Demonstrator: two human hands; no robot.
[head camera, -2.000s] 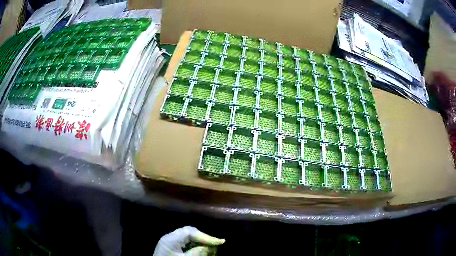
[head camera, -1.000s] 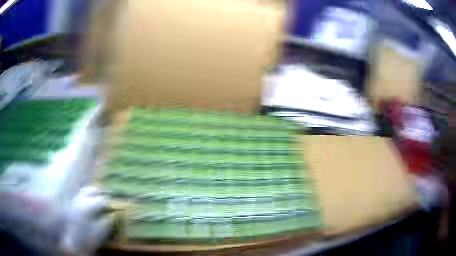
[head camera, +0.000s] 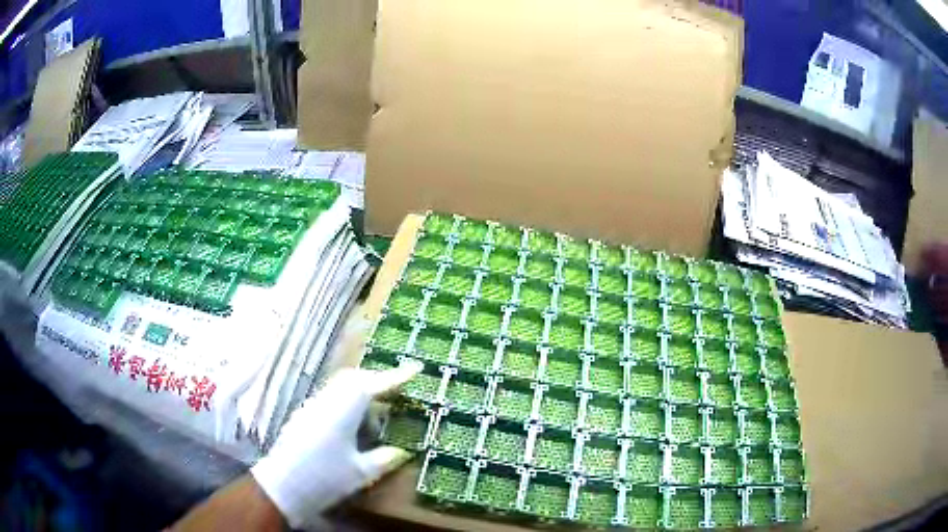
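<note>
Green square units (head camera: 582, 384) stand in tight rows on a tan cardboard sheet (head camera: 868, 400), with pale edges and corners. My left hand (head camera: 333, 442), in a white glove with yellowish fingertips, is at the lower left edge of the rows. Its thumb and index finger are around one green unit (head camera: 402, 426) beside the left end of the second row from the front. The fingers partly hide this unit. Whether it touches its neighbours is hard to tell. My right hand is not in view.
Left, more green units (head camera: 192, 234) lie on a thick newspaper stack (head camera: 156, 358) with red Chinese print. An upright cardboard sheet (head camera: 551, 120) stands behind the rows. Loose papers (head camera: 821, 229) lie at back right. Dark clothing (head camera: 62, 447) shows at lower left. A reddish blur is at the right edge.
My left hand has come up from below the bench edge to the rows, with a green unit between its fingers. The view has swung and now shows more of the background.
</note>
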